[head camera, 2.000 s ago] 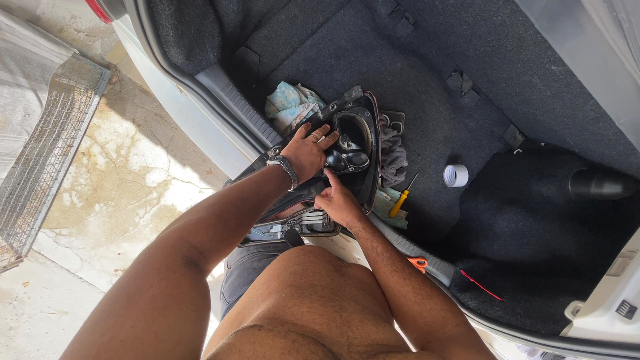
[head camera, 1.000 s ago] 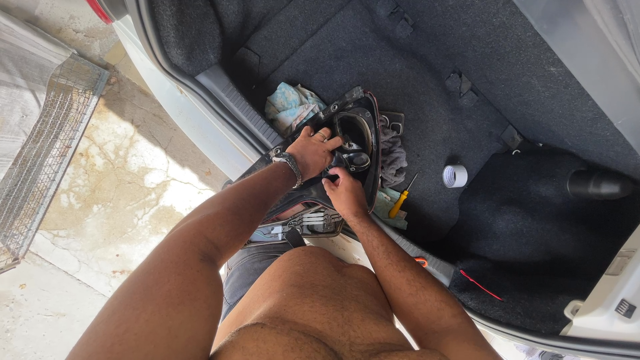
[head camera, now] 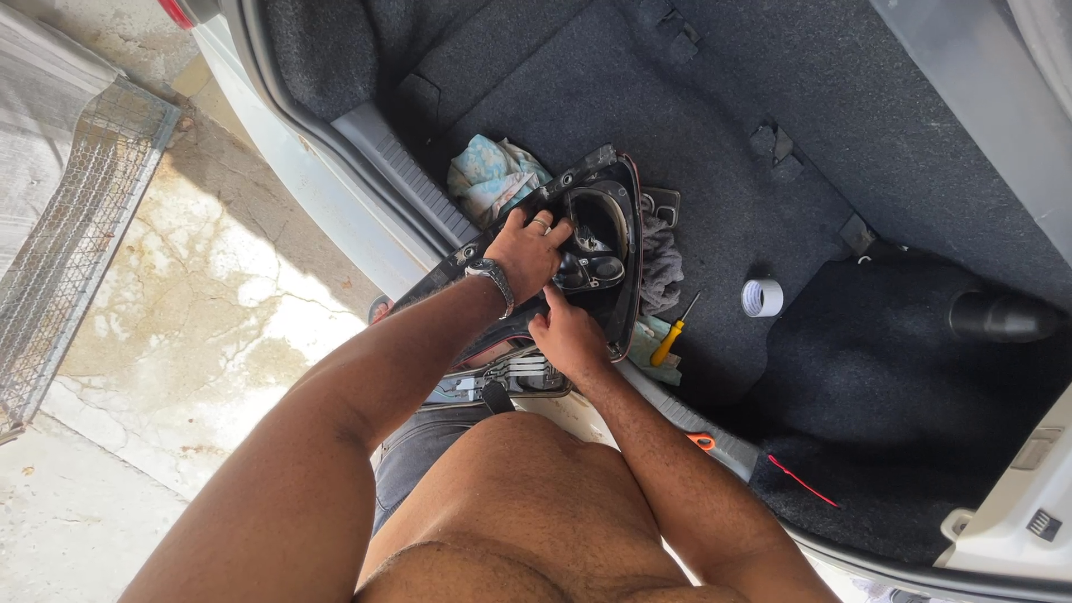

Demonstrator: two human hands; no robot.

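A black plastic car lamp housing (head camera: 630, 251), with red at its edge, rests back side up across the sill of an open car boot. My left hand (head camera: 529, 251), with a ring and a wristwatch, lies over the housing with its fingers spread. Close below it, my right hand (head camera: 569, 332) has its index finger pointing into the housing beside the black fittings (head camera: 593, 271); its other fingers are curled, and whether they hold anything is hidden. Under the housing's lower edge is an open case of tools (head camera: 523, 368).
Around the housing lie a patterned cloth (head camera: 490, 174), a grey cloth (head camera: 662, 264) and a yellow screwdriver (head camera: 667, 343). Farther right are a white tape roll (head camera: 761, 298), a black cylindrical object (head camera: 1001, 316), an orange-handled tool (head camera: 700, 440) and a red strip (head camera: 801, 481).
My right hand's fingers have shifted slightly at the fittings, the index finger now extended toward my left hand. My left hand stays on the housing. The loose items have not moved.
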